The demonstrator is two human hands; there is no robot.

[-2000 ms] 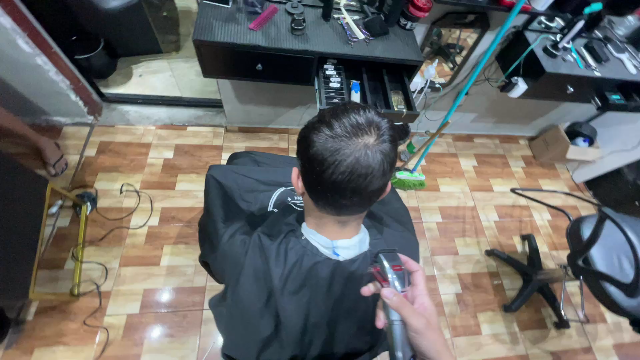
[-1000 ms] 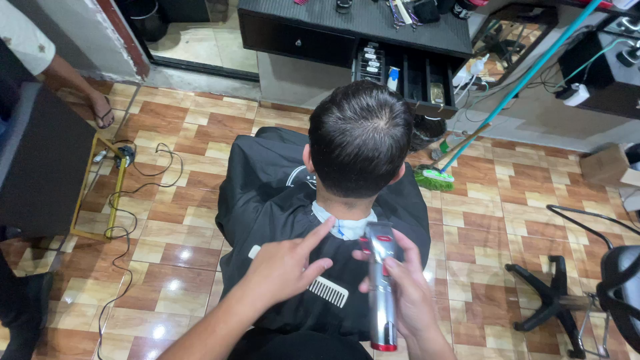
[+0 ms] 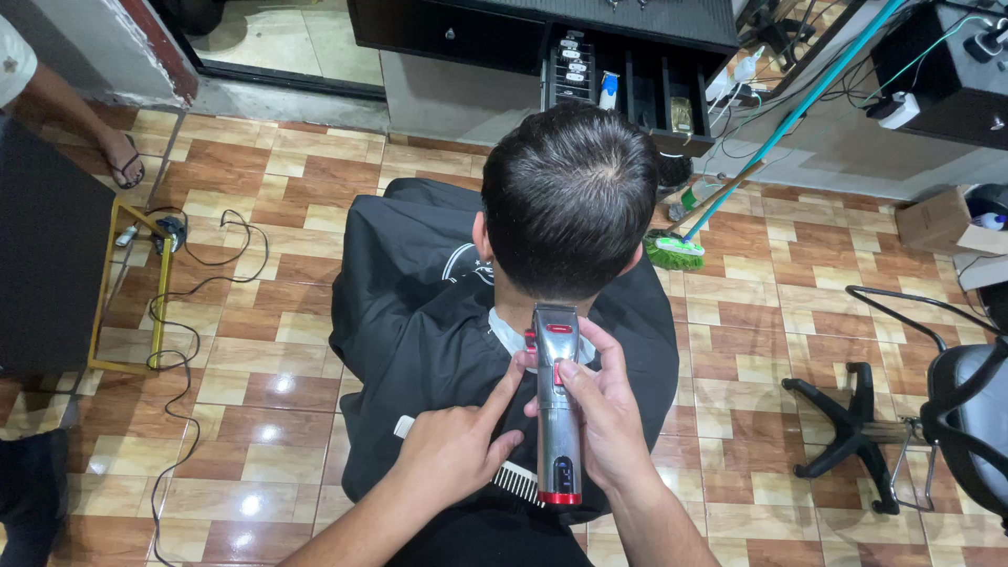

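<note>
A silver and red cordless hair clipper (image 3: 559,425) stands upright in view, held by my right hand (image 3: 610,409) with the thumb on its red switch. Its blade end is at the nape of a seated person's dark-haired head (image 3: 571,197). My left hand (image 3: 457,441) holds a white comb (image 3: 520,482) under the palm, and its index finger touches the red lever on the clipper's left side. Around the person's neck is a white neck strip (image 3: 506,335) above a black barber cape (image 3: 417,307). Part of the comb is hidden by the left hand.
Ahead, an open drawer (image 3: 693,146) holds clipper guards and a blue and white trimmer (image 3: 608,90). A green broom (image 3: 675,250) leans at its right. A black wheeled chair (image 3: 965,394) stands at right. At left are a loose cable (image 3: 193,354), a yellow metal frame (image 3: 161,315) and another person's foot (image 3: 124,161).
My left hand with the comb, not visible two seconds ago, has come in from the left and its index finger now touches the clipper's side. The clipper now stands more upright, behind the neck.
</note>
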